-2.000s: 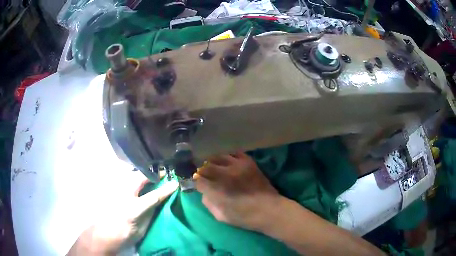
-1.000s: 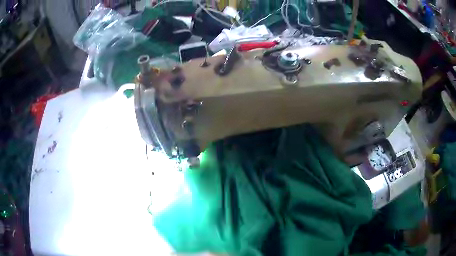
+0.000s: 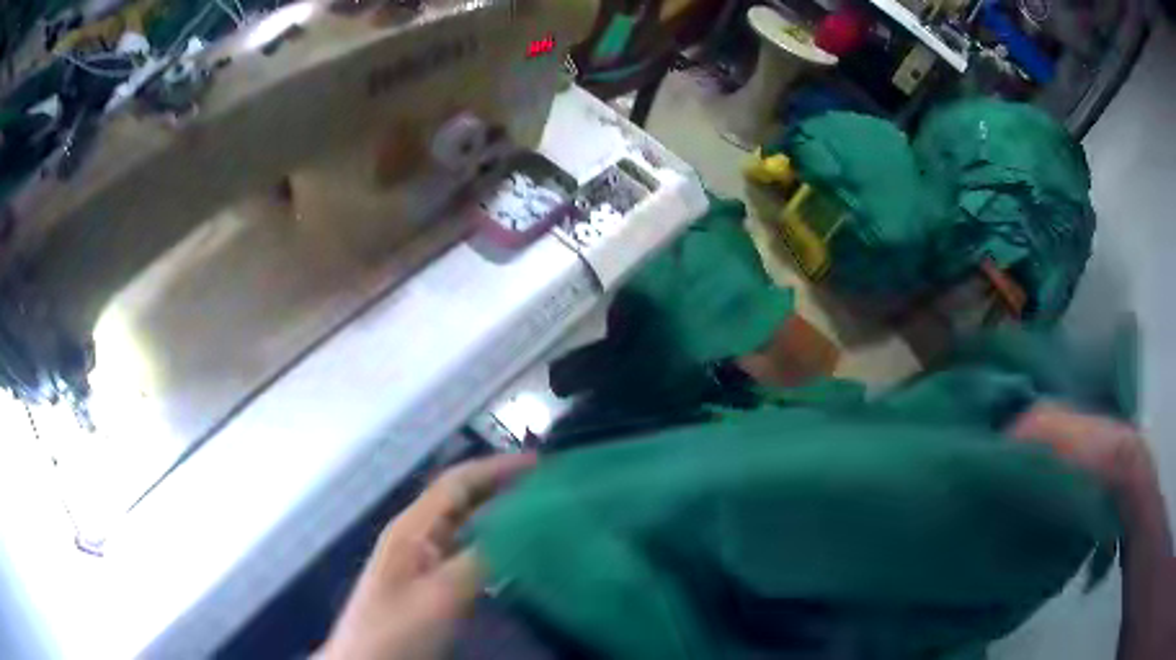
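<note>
A large green garment panel [image 3: 774, 529] is stretched between my hands, in front of and to the right of the machine table, blurred by motion. My left hand [image 3: 432, 554] grips its left end near the table's front edge. My right hand [image 3: 1096, 451] grips its right end at the right of the picture, also blurred. The beige sewing machine [image 3: 258, 168] stands at upper left. No cloth shows under its needle end, which is bright and partly washed out.
The white machine table [image 3: 374, 400] holds a small tray of white bits [image 3: 522, 206] and a second compartment [image 3: 606, 206]. Beyond are heaps of green cloth [image 3: 1006, 194], a yellow object [image 3: 810, 232] and a pale stool-like form [image 3: 774, 65].
The view has swung right. The green cloth has left the machine and is now held up between both hands, which had been at the needle and then nearly out of view.
</note>
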